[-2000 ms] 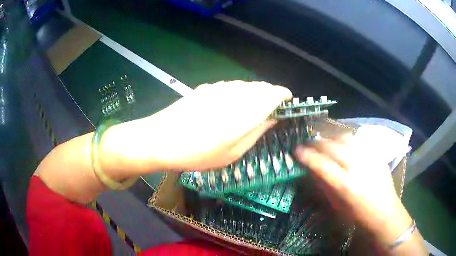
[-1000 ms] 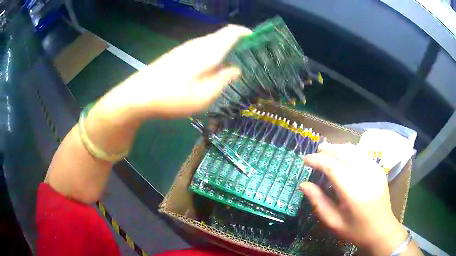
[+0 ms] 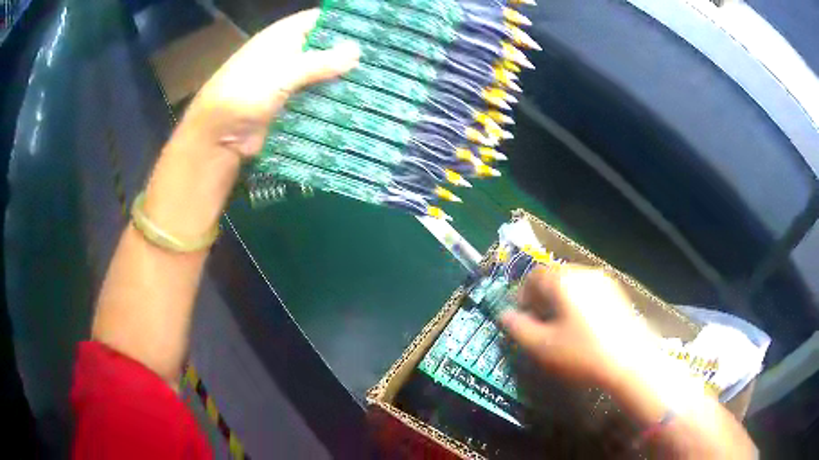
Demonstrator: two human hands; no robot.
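Observation:
My left hand (image 3: 269,72) holds a green circuit board panel (image 3: 368,108) by its left edge, raised above the bench to the left of the carton. Dark and whitish wire leads (image 3: 453,99) with yellow-orange, pale-tipped ends leave its right edge. My right hand (image 3: 575,328) is blurred, inside the open brown cardboard carton (image 3: 409,368), over another green board panel (image 3: 467,355). Its fingers are bent at a small green piece near the lead ends; whether they grip it cannot be told. More boards in the carton are dark and partly hidden by my right hand.
White crumpled wrap (image 3: 732,350) lies at the carton's right edge. A flat brown piece (image 3: 193,58) is at the upper left. The green surface (image 3: 341,278) has a white line passing behind the carton. Yellow-black tape (image 3: 211,413) runs along the lower left.
My left hand has turned the panel and moved it left and up, away from the carton. The carton appears lower and further right. My right hand has moved over the boards inside it.

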